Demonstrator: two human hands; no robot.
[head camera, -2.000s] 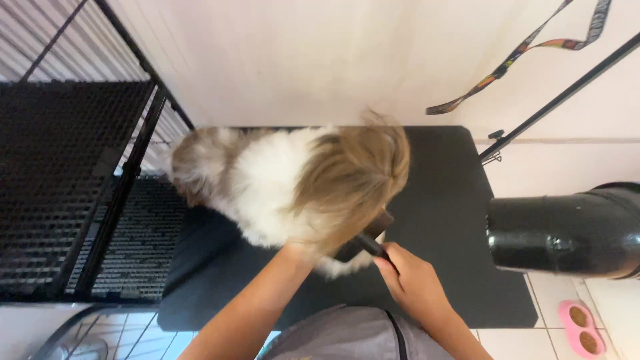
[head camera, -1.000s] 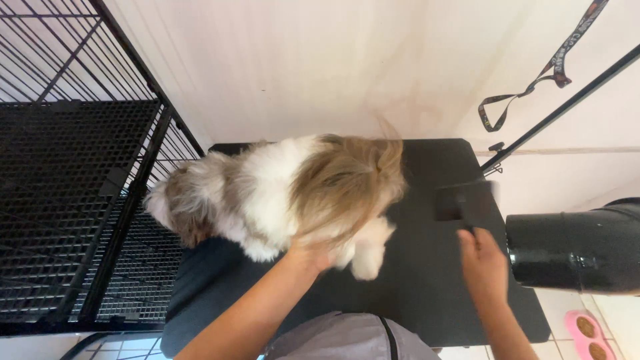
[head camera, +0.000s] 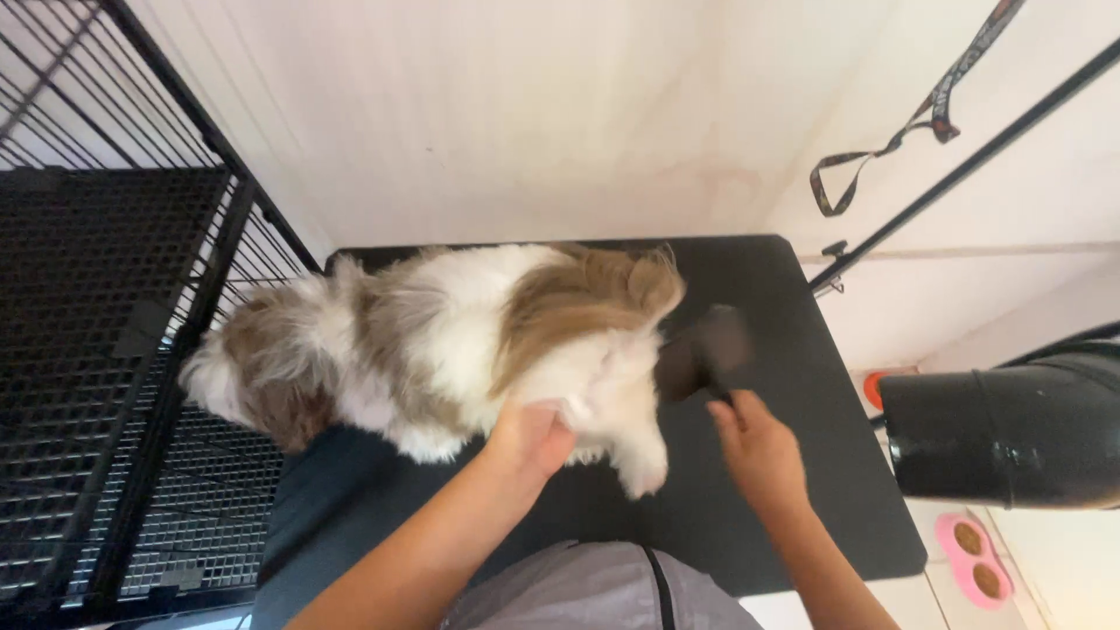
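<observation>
A long-haired white and brown dog (head camera: 455, 324) stands on a black grooming table (head camera: 752, 525), its head at the left by the cage and its rump to the right. My left hand (head camera: 529, 437) grips a hind leg low on the dog's near side, with thumb and fingers around the fur. Just right of the dog's rump, my right hand (head camera: 761, 446) holds the handle of a dark grooming brush (head camera: 709, 350), probably a slicker brush. Motion blurs the brush head, and whether it touches the fur cannot be told.
A black wire cage (head camera: 201, 332) borders the table on the left. At the right are a slanted black metal arm (head camera: 962, 171), a hanging patterned strap (head camera: 927, 131) and a wide black dryer nozzle (head camera: 962, 437). A pink double bowl (head camera: 976, 560) lies on the tiled floor; a pale wall stands behind.
Since one second ago, my right hand has brought the brush left, closer to the dog's rump. The dog's hindquarters have turned, and a hind leg now shows extended toward me.
</observation>
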